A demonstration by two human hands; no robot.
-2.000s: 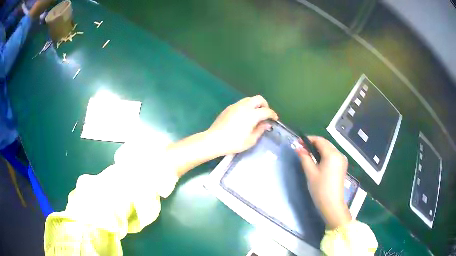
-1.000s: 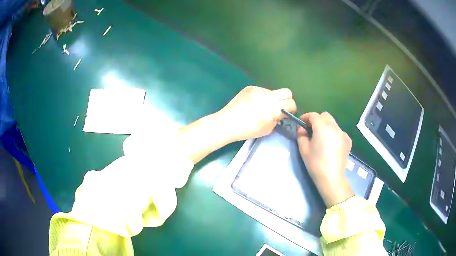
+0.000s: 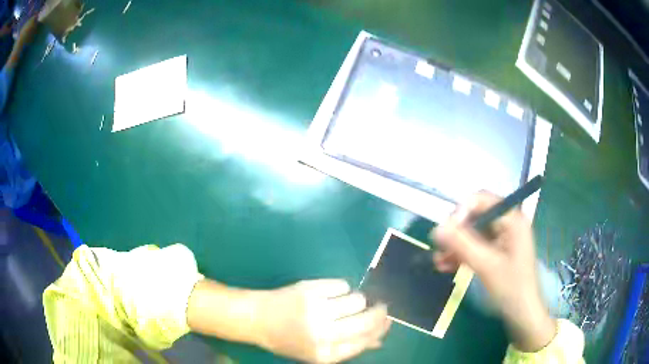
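A small black sheet with a cream border (image 3: 413,284) lies on the green surface near me. My left hand (image 3: 324,320) is at its left edge, fingers extended, with nothing seen in it. My right hand (image 3: 491,249) is over its upper right corner and holds a dark pen-like tool, likely tweezers (image 3: 509,204), pointing up to the right; the lower end is hidden by the fingers. A large glossy panel (image 3: 427,121) on a white sheet lies beyond the hands, with a row of pale squares and a round mark at its upper left corner.
A white card (image 3: 150,94) lies left. More panels (image 3: 563,64) are at the right. A heap of slivers (image 3: 596,281) lies beside a blue-rimmed tray (image 3: 635,313) at lower right. A brown round item (image 3: 60,15) and a blue-sleeved person are at far left.
Both hands have left the panel's upper corner and moved down to the black sheet. The left hand has opened out. The view has shifted, showing the whole panel, the heap and the tray.
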